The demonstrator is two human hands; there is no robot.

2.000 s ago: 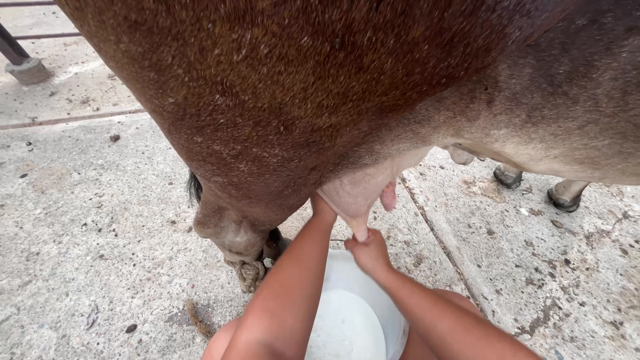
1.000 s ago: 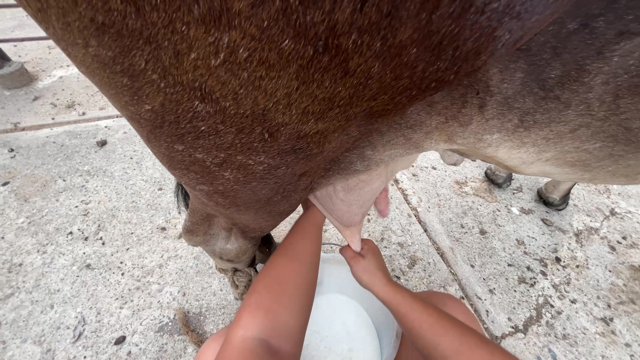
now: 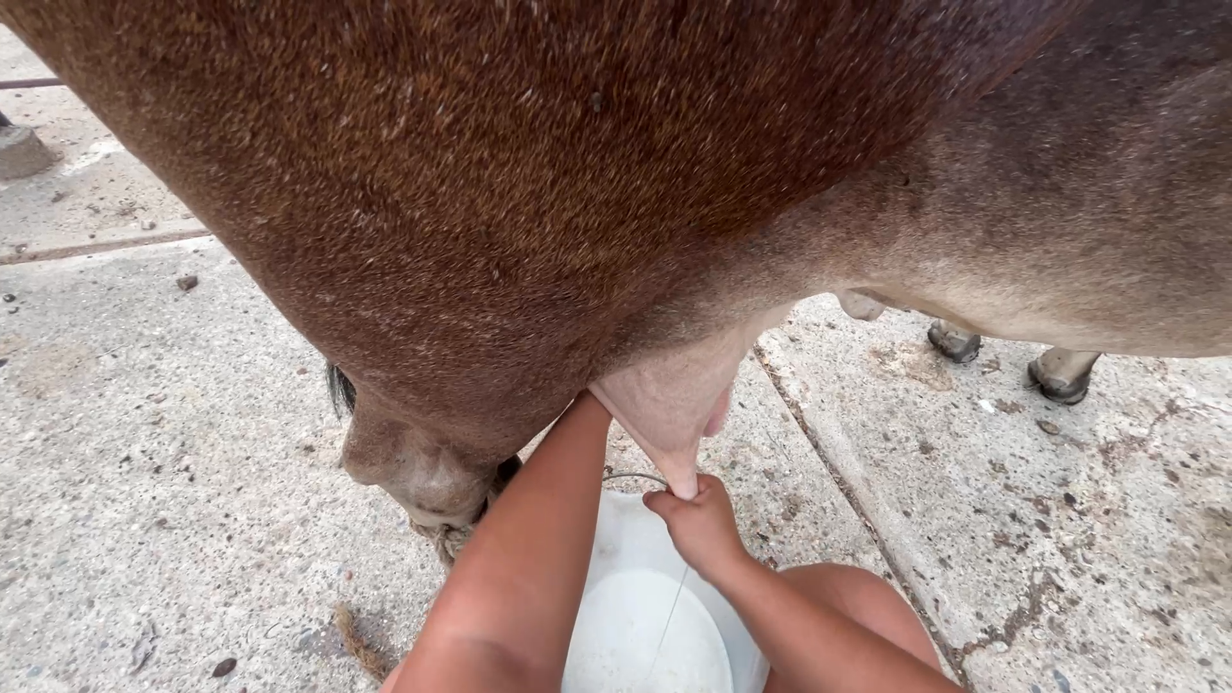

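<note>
A brown cow (image 3: 500, 192) stands across the view, its pale udder (image 3: 674, 385) hanging at the centre. My right hand (image 3: 701, 520) is closed around a front teat, pulled down to a point. A thin stream of milk (image 3: 671, 616) runs below that hand into a white plastic bucket (image 3: 616, 539), which has milk (image 3: 645, 640) in it and sits between my knees. My left forearm reaches up beside the udder; my left hand is hidden behind it. Another pink teat (image 3: 718, 412) hangs behind the udder's right side.
The cow's hind leg (image 3: 414, 472) is close on the left, with rope (image 3: 443, 542) around it and a loose rope end (image 3: 358, 645) on the concrete floor (image 3: 173, 462). Two front hooves (image 3: 1059, 377) stand at the right. A post base (image 3: 21, 152) is at the far left.
A thin milk stream now shows under my right hand, where none is plain in the earlier frames. My right hand stays on the teat. The view has shifted slightly.
</note>
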